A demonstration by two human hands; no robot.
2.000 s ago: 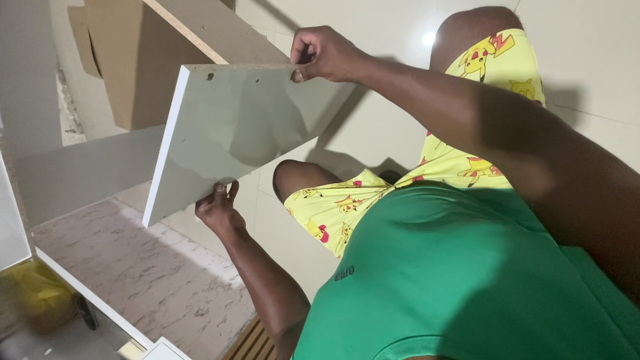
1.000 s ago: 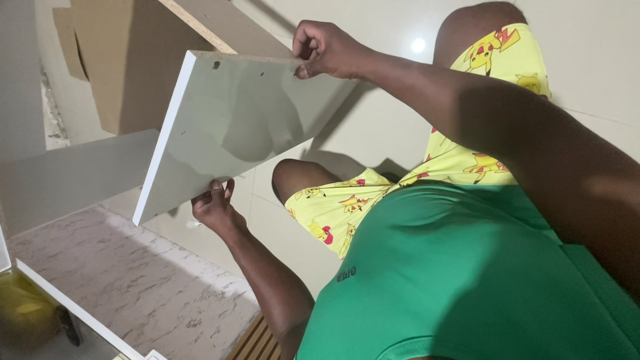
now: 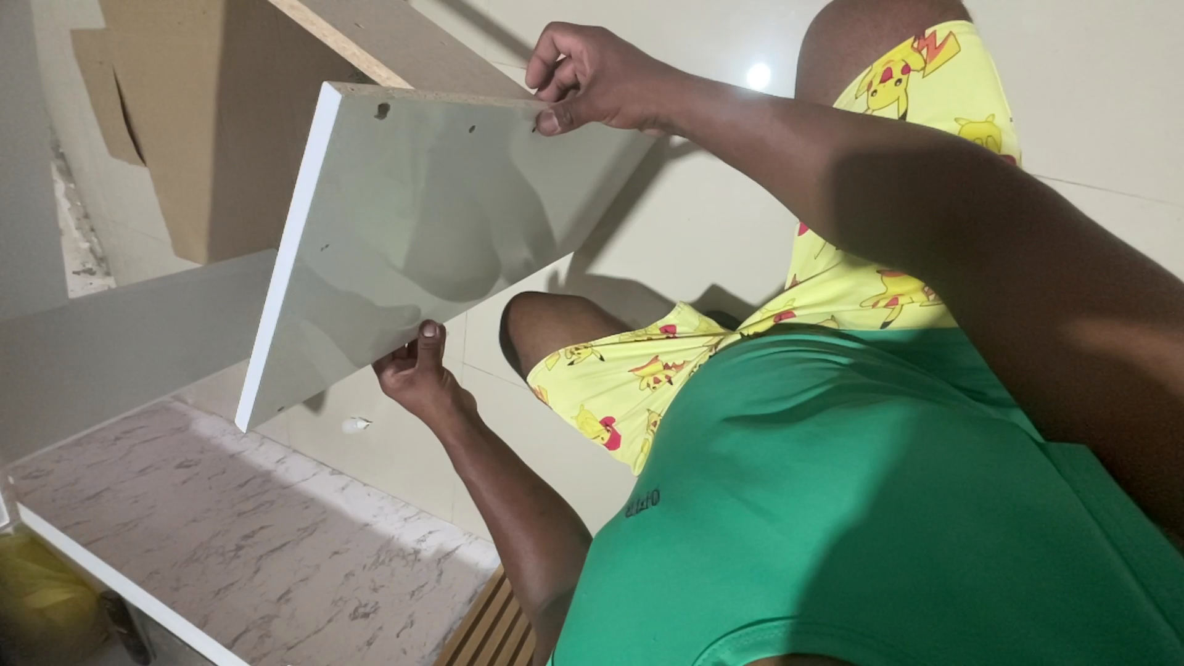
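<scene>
A flat furniture panel (image 3: 444,194) with a glossy grey-white face and a white edge is held up at a tilt, left of centre in the head view. Small dark holes mark its face, and raw particleboard shows along its top edge. My right hand (image 3: 601,83) pinches that top edge, thumb on the near face. Lower down, my left hand (image 3: 421,370) grips the bottom edge with its thumb in front; its other fingers are partly hidden by the panel. Another particleboard panel (image 3: 407,46) lies behind the top edge; whether the two touch cannot be told.
Brown cardboard (image 3: 185,120) stands at the upper left. A grey board (image 3: 139,333) passes behind the held panel. Below are a marble-patterned surface (image 3: 250,536), a yellow item (image 3: 46,592) and wooden slats (image 3: 490,620). A small white object (image 3: 355,425) lies on the tiled floor near my left hand.
</scene>
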